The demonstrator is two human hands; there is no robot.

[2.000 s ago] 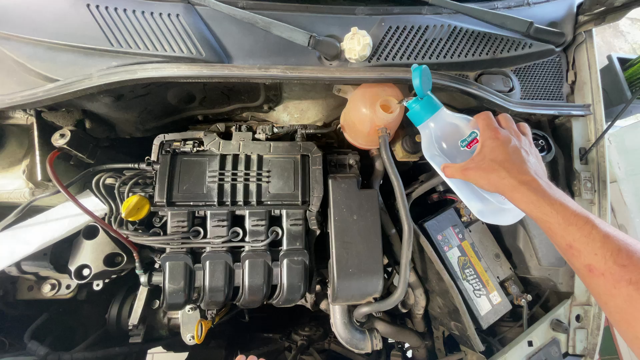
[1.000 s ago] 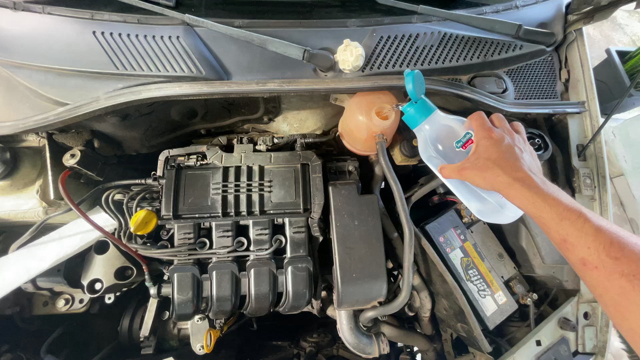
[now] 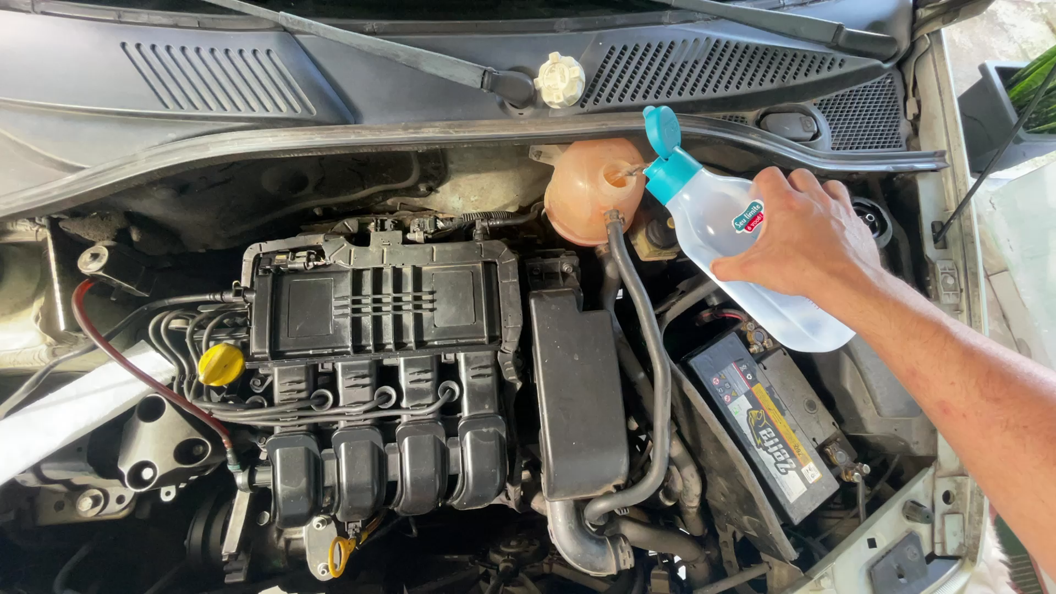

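Observation:
My right hand (image 3: 804,235) grips a translucent plastic squeeze bottle (image 3: 726,223) with a teal flip-top cap (image 3: 672,175). The bottle tilts down to the left, its lid flipped up and its spout just right of the opening of the orange coolant expansion tank (image 3: 577,198). A thin stream of clear liquid runs from the spout into the tank's neck. On the cowl behind the tank rests a cream-coloured reservoir cap (image 3: 560,80). A rubber hose (image 3: 648,330) runs down from the tank. My left hand does not show in the view.
The engine's black plastic cover (image 3: 379,301) and yellow oil filler cap (image 3: 221,365) are at the left. A car battery (image 3: 763,429) sits at the lower right, beside a black air duct box (image 3: 577,396). Wiper arms (image 3: 396,49) lie across the cowl; a potted plant (image 3: 1031,95) stands outside the car.

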